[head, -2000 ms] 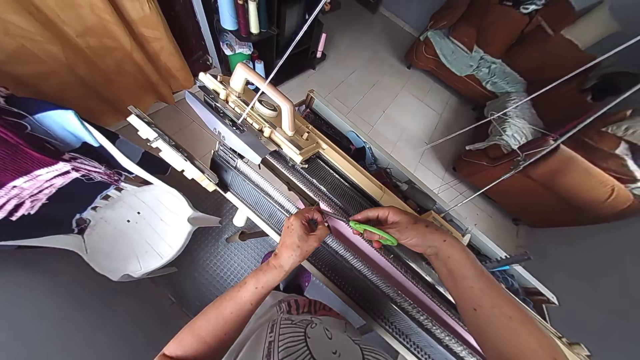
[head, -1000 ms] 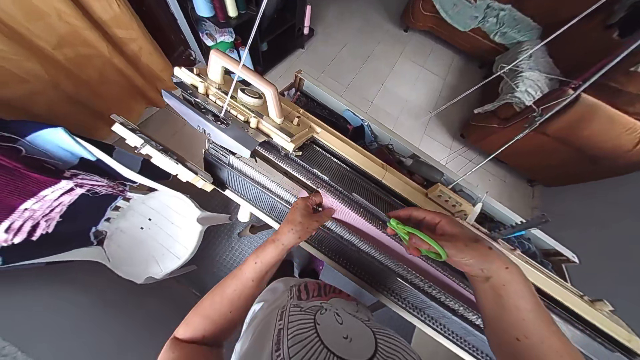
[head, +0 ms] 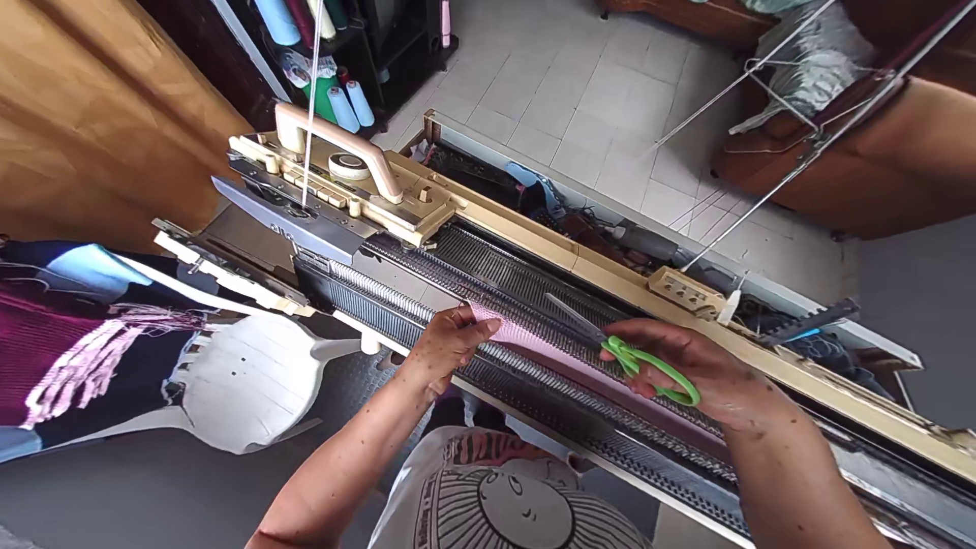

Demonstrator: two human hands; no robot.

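Pink knitted fabric [head: 526, 341] lies between the two needle beds of a flatbed knitting machine [head: 503, 263]. My left hand [head: 450, 343] pinches the fabric's left edge between thumb and fingers. To the right, my right hand [head: 679, 366] holds green-handled scissors [head: 648, 370] above the beds, blades toward the upper left and apart from the fabric. The machine's carriage [head: 366, 183], with its beige handle, rests at the left part of the beds. A pale yarn [head: 311, 114] runs up from the carriage.
A white plastic chair [head: 255, 381] stands at the left, with purple and dark knitwear [head: 69, 335] beside it. Behind the machine are a long open box [head: 579, 206] of mixed items, metal yarn-mast rods [head: 793, 175], a black shelf [head: 381, 46] with yarn cones and a brown sofa [head: 862, 168].
The scissors in my right hand have moved away from my left hand, toward the right. More of the pink fabric's left edge shows beside my left fingers. The view has shifted.
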